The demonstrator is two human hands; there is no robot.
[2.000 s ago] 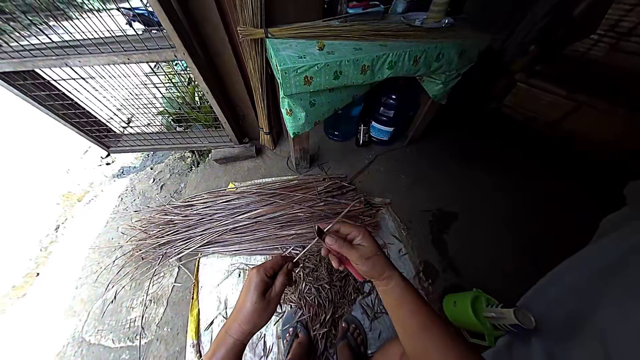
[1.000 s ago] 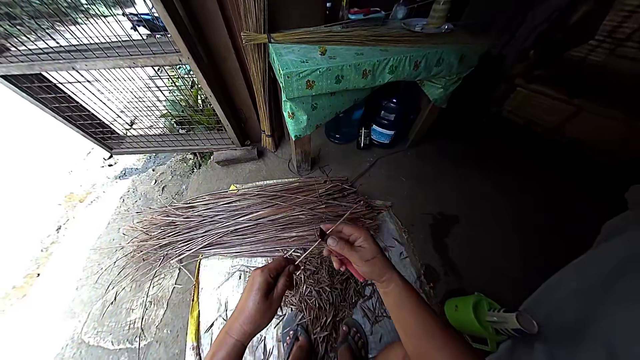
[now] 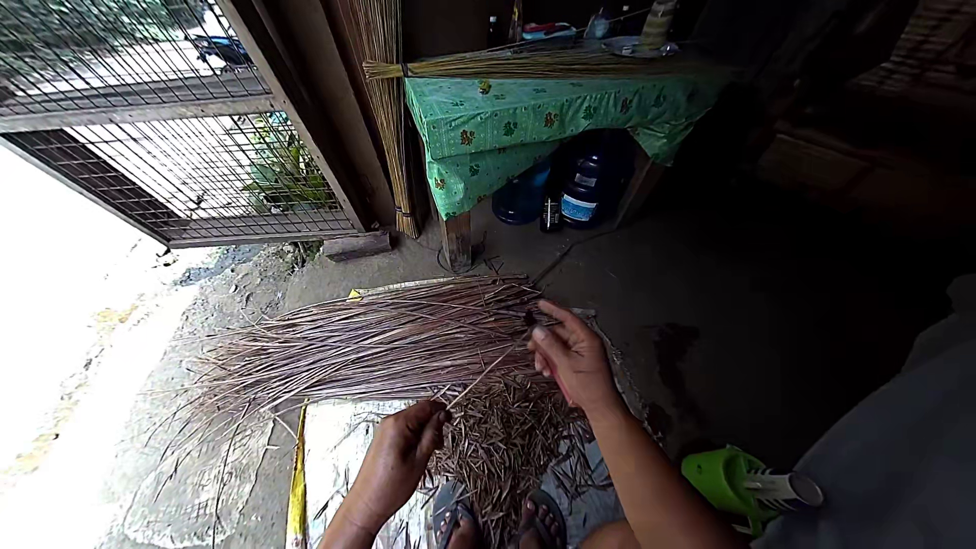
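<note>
Low in the middle, my left hand (image 3: pixel 408 450) pinches a thin stick (image 3: pixel 484 374) that slants up to the right. My right hand (image 3: pixel 572 354) is at the stick's upper part, closed around a red-handled cutting tool (image 3: pixel 563 385); its dark head shows by the fingertips, and most of the tool is hidden. A wide heap of long thin brown sticks (image 3: pixel 366 343) lies beyond my left hand. Below and between my hands, short cut brown pieces (image 3: pixel 499 435) are piled on a pale sack (image 3: pixel 351 427) and around my feet.
A table with a green patterned cloth (image 3: pixel 534 114) holds a stick bundle (image 3: pixel 518 67). Another bundle (image 3: pixel 396 137) leans beside it. Blue water containers (image 3: pixel 585 183) stand underneath. A mesh gate (image 3: pixel 191 114) is at the left, a wooden block (image 3: pixel 357 245) by its foot, and a green plastic container (image 3: pixel 720 473) at the right.
My right hand has moved slightly up and away from my left hand, and its index finger is now more extended. My left hand stays low, pinching a stick.
</note>
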